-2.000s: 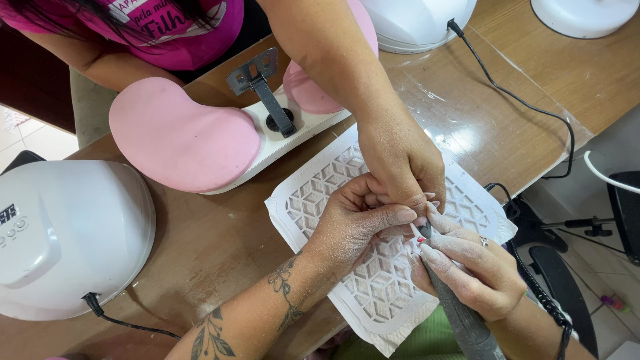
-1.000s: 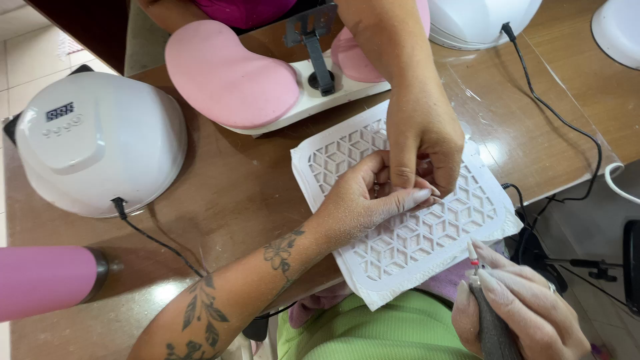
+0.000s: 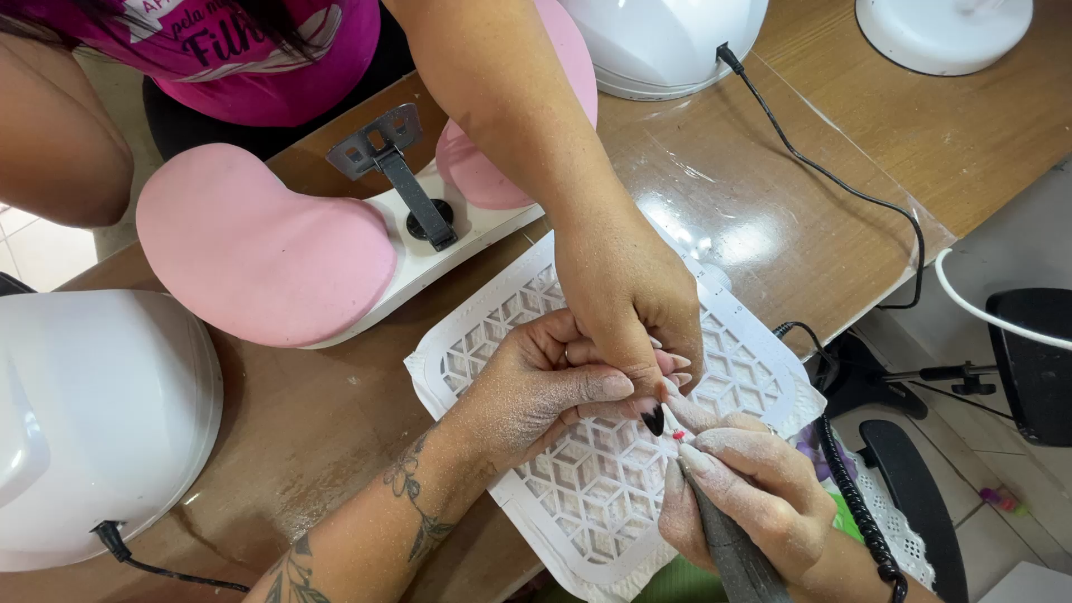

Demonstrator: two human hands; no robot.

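Over a white nail dust collector with a geometric grille, my left hand, dusted with white powder, grips a finger of another person's hand. A nail with a black pointed tip shows just beyond my left fingertips. My right hand, also dusty, holds a grey electric nail file handpiece like a pen. Its pale bit with a red band is right beside the black-tipped nail; whether they touch cannot be told. White paper towel shows under the collector's edges.
A pink padded armrest with a dark metal phone holder stands across the wooden table. White nail lamps stand at left and at the top, with black cables. The other person's forearm crosses the armrest.
One second ago my right hand held the handpiece apart, lower right of the fingers; now its bit is beside the nail. The black-tipped nail now shows at my left fingertips. The view has shifted.
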